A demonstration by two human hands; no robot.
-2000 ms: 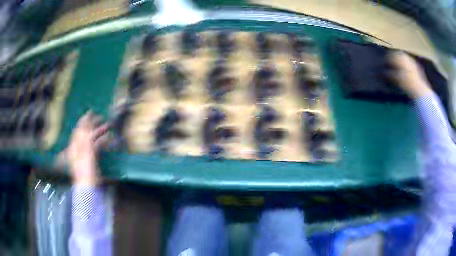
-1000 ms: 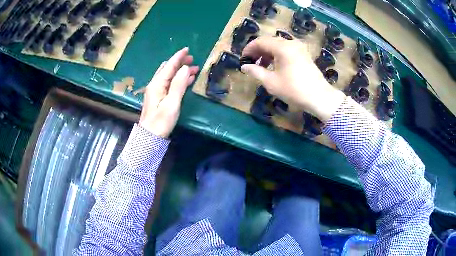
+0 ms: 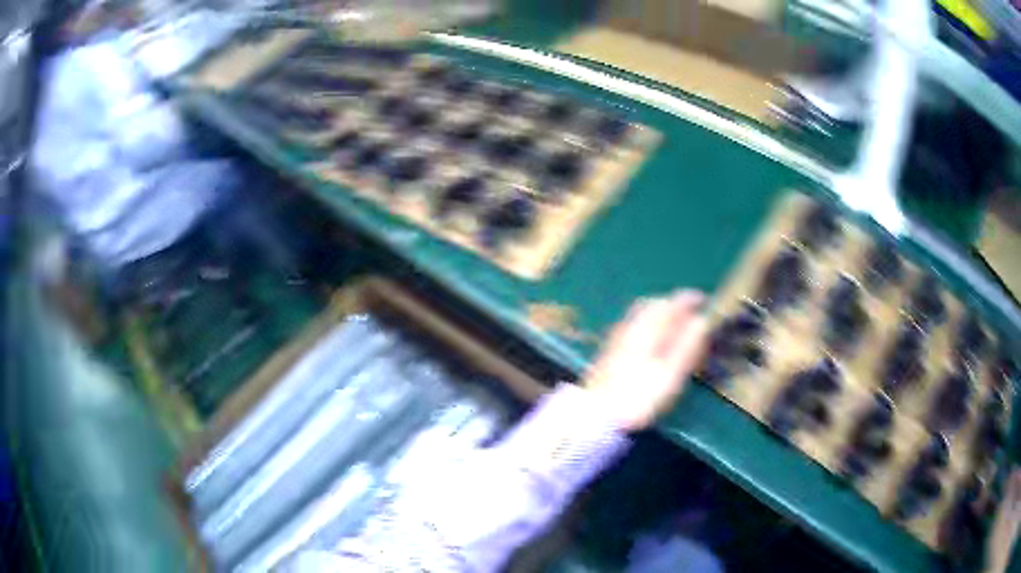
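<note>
Black moulded parts stand in rows on a brown cardboard sheet at the right of the green bench. My left hand is at the left edge of this sheet, fingers apart and blurred; no part shows in it. My right hand is cut off by the right edge, only a blurred sliver beside the sheet; what it holds cannot be seen.
A second sheet with rows of black parts lies further left on the green bench. An open carton with clear shiny plastic pieces is below the bench. A person in light clothing is at the far left. A white post stands behind the bench.
The view has swung left, so the bench items sit further right. My right hand has moved from the left part of the near sheet to the picture's right edge. My left hand is now at the sheet's edge.
</note>
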